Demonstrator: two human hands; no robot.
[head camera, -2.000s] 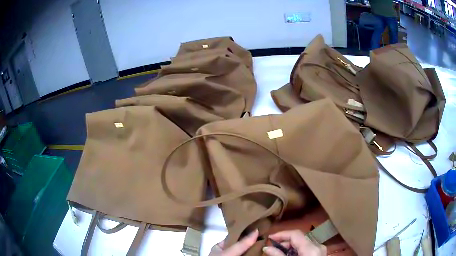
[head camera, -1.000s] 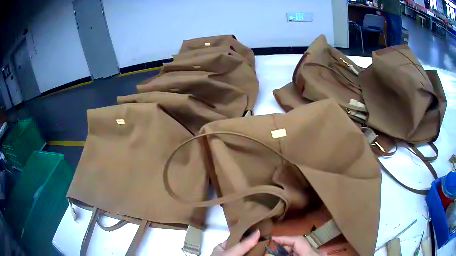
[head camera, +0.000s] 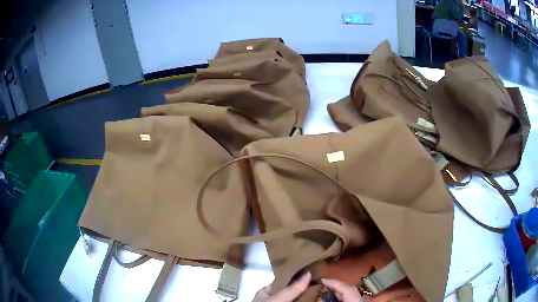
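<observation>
The nearest brown tote bag lies open on the table, with its handle looping out to the left. An orange inner panel and a beige webbing tab with a metal clasp show in its opening. My left hand is cut off by the bottom edge and pinches the bag's edge. My right hand, also cut off below, holds small dark snips close to my left fingers. The snips' points are hard to make out.
Overlapping brown bags lie at left and behind. More bags lie at back right. A blue tray with a red jar is at the right edge. Green crates stand at left. A person sits far back.
The view has shifted slightly, and the bags appear a little farther right. My hands stay at the bag's edge. The person at the back was standing and is now seated.
</observation>
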